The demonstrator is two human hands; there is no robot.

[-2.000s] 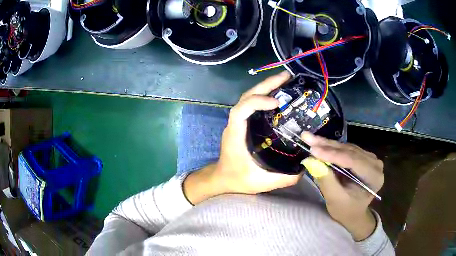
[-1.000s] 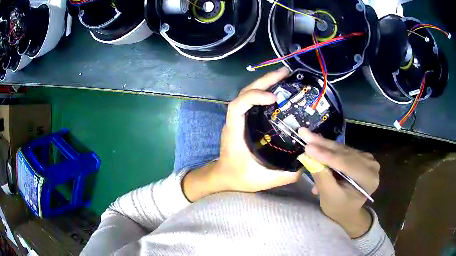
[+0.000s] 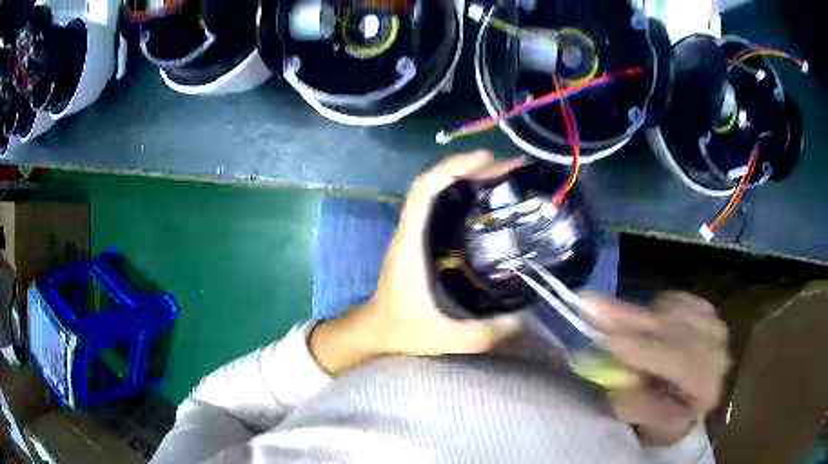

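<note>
My left hand (image 3: pixel 409 272) holds a glossy black front shell (image 3: pixel 454 290) above my lap, its open side up. A circuit board (image 3: pixel 522 231), blurred, sits inside the shell. A red-orange wire harness (image 3: pixel 573 154) runs from the board to the camera housing (image 3: pixel 595 118) on the bench. My right hand (image 3: pixel 658 353), blurred, holds metal tweezers (image 3: pixel 558 299) with the tips over the shell's lower edge. A yellow finger cot (image 3: pixel 604 370) shows at a fingertip. Whether the tips touch anything is unclear.
The dark green bench (image 3: pixel 245 145) carries several more black housings with white rims, one (image 3: pixel 363 77) left of centre and one with loose leads (image 3: pixel 726 122) at right. Another harness's white plug (image 3: pixel 442 137) hangs over the bench. A blue stool (image 3: pixel 109 326) and cartons (image 3: pixel 54 240) stand at left.
My right hand and the tweezers have moved down and right from the board's middle. The shell has shifted slightly left and down in my left hand.
</note>
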